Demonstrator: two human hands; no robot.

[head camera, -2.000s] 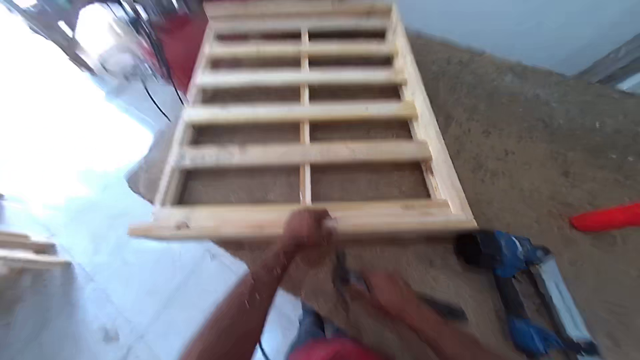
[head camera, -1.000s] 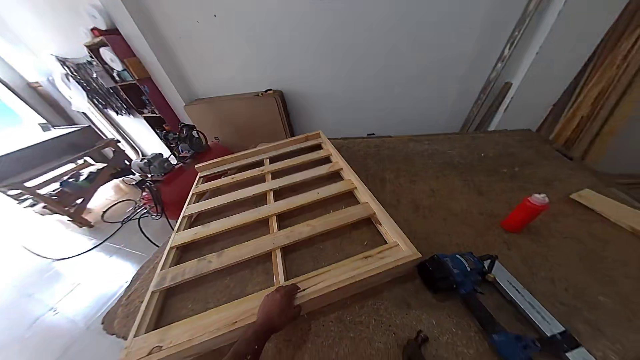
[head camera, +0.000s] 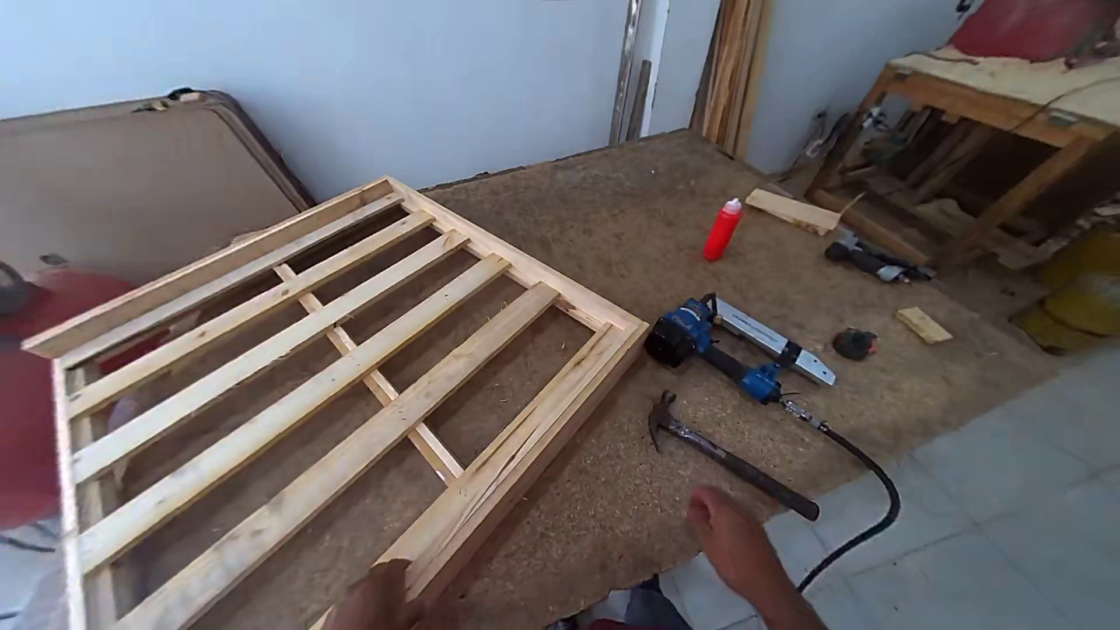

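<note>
A slatted frame of pale wood (head camera: 516,429) lies on the particleboard bench top at the left. My left hand (head camera: 376,599) is at its near rail, fingers on the wood and partly cut off by the lower edge of the view. My right hand (head camera: 722,525) is over the bench's near edge, fingers curled, holding nothing visible. Just beyond it lies a claw hammer (head camera: 735,459) with a dark grip. Behind the hammer, a blue pneumatic nailer (head camera: 700,337) rests on its side, joined to a black air hose (head camera: 888,499).
A red squeeze bottle (head camera: 722,230), wood offcuts (head camera: 792,211), a second air tool (head camera: 875,262) and a tape measure (head camera: 855,343) lie on the bench's right part. A wooden table (head camera: 997,105) stands beyond, and brown panels (head camera: 149,184) lean on the wall.
The view has swung right. My right hand, near a dark tool two seconds ago, is now apart from the hammer. My left hand remains at the frame's near rail.
</note>
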